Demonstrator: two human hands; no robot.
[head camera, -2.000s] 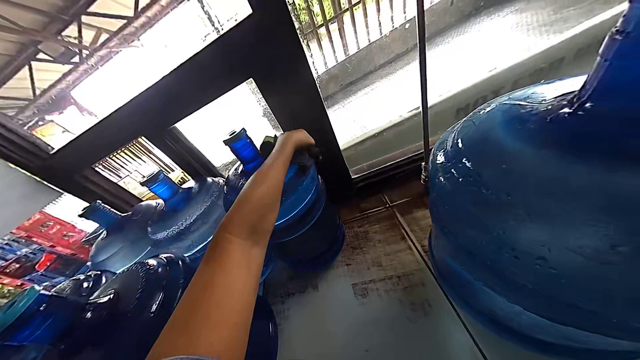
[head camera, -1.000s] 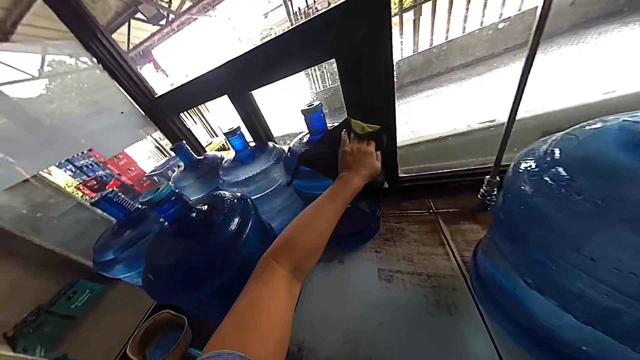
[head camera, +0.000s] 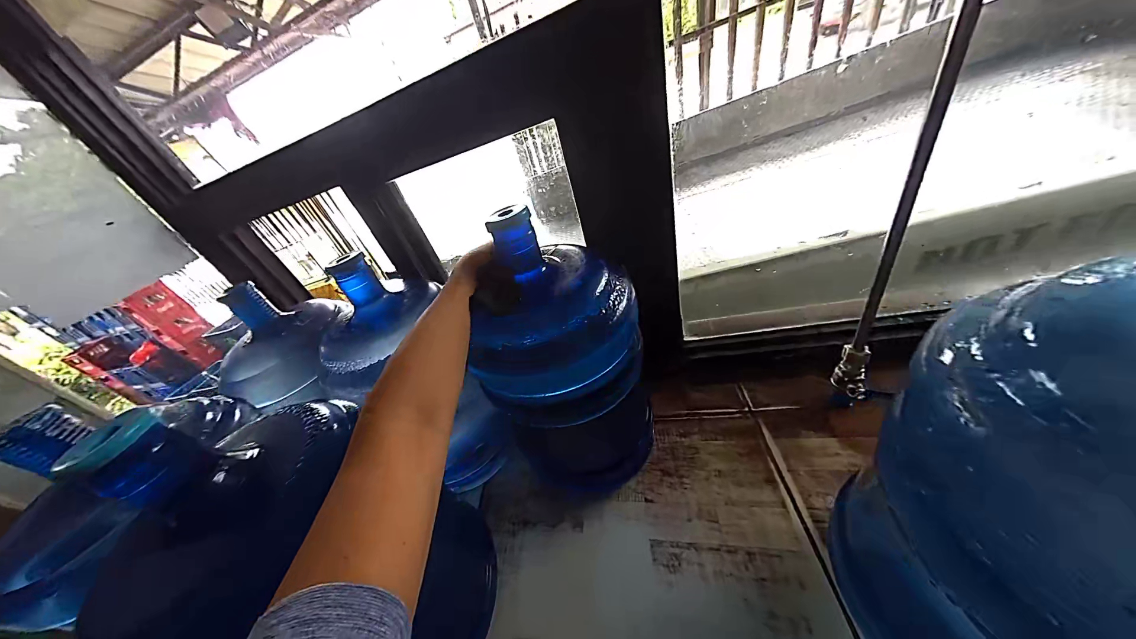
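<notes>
My left hand (head camera: 475, 269) is at the left side of a blue water jug's neck, its fingers mostly hidden behind the neck. A dark cloth (head camera: 499, 295) is bunched under the hand, against the jug's shoulder. That translucent blue plastic jug (head camera: 559, 355) stands upright beside the dark door frame. More blue jugs crowd to its left: one with a bright blue neck (head camera: 359, 282), a paler one (head camera: 266, 355) behind, and a dark one (head camera: 257, 497) close by, partly covered by my forearm. A large blue jug (head camera: 1021, 426) fills the right edge. My right hand is out of view.
A dark frame (head camera: 621, 160) with glass panes rises behind the jugs. A thin metal rod (head camera: 914, 177) slants down to the worn floor (head camera: 612, 568), near the large right jug. Red crates (head camera: 164, 319) are stacked beyond the glass at left.
My left hand has moved from the top of the jug beside the frame to the left side of its neck. The cloth, spread over the jug one second ago, is now bunched at its left shoulder.
</notes>
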